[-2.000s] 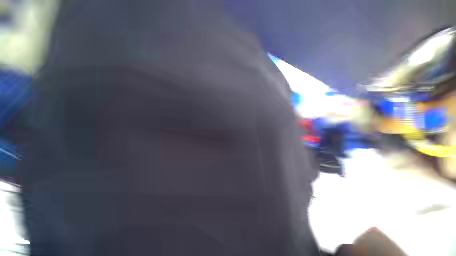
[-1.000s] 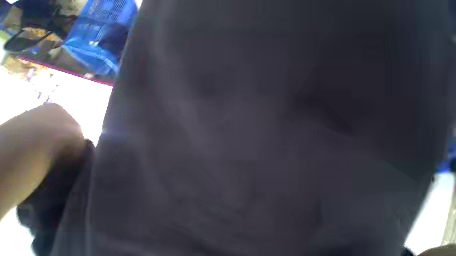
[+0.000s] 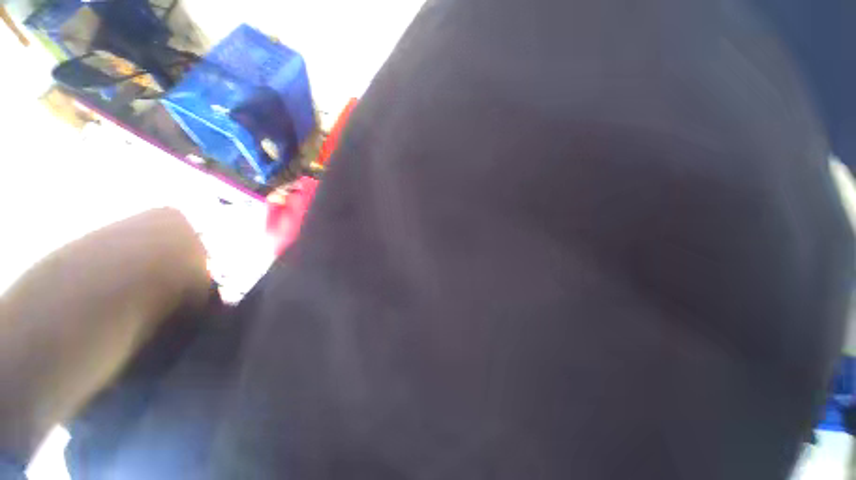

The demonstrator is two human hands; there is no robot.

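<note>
Dark grey cloth [image 3: 563, 262], which looks like the wearer's clothing, fills most of the blurred view. A bare bent arm [image 3: 103, 300] shows at the left edge. Its hand is not visible. Neither my left hand nor my right hand can be made out. No work piece is seen in a hand.
A blue plastic crate [image 3: 249, 98] stands on the floor at the upper left. A red-pink thing [image 3: 293, 211] lies below it, partly hidden by the cloth. Dark and blue items [image 3: 122, 47] are at the upper left corner. A blue thing [image 3: 840, 389] shows at the right edge.
The view has swung away from the iron seen at first. Since a second ago the crate has shifted right and down in the picture, and the red-pink thing has come into view.
</note>
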